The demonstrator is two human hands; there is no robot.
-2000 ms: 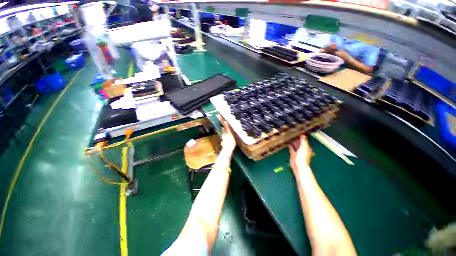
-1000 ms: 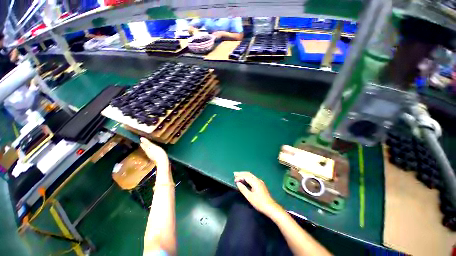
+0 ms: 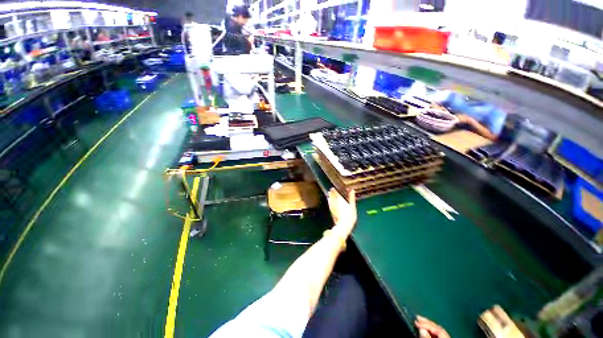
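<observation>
A stack of loaded cardboard layers [image 3: 380, 162] sits on the green bench, with rows of black plastic parts on top and more between the tan sheets. My left hand [image 3: 342, 210] is at the stack's near lower corner, by the bench edge, with its fingers raised; whether it presses on the cardboard is hard to tell. My right hand [image 3: 431, 327] is at the bottom edge of the picture by the bench edge, mostly cut off; its fingers are partly seen.
Black trays [image 3: 299, 131] lie beyond the stack. White strips [image 3: 436, 201] lie to its right. A wooden stool [image 3: 293, 197] stands left of the bench. The pale fixture [image 3: 499, 323] is cut off at bottom right. People are across the conveyor and in the far aisle.
The view has swung left from the press toward the aisle. My right hand left the stack earlier and is now at the picture's bottom edge. My left hand remains by the stack's near corner.
</observation>
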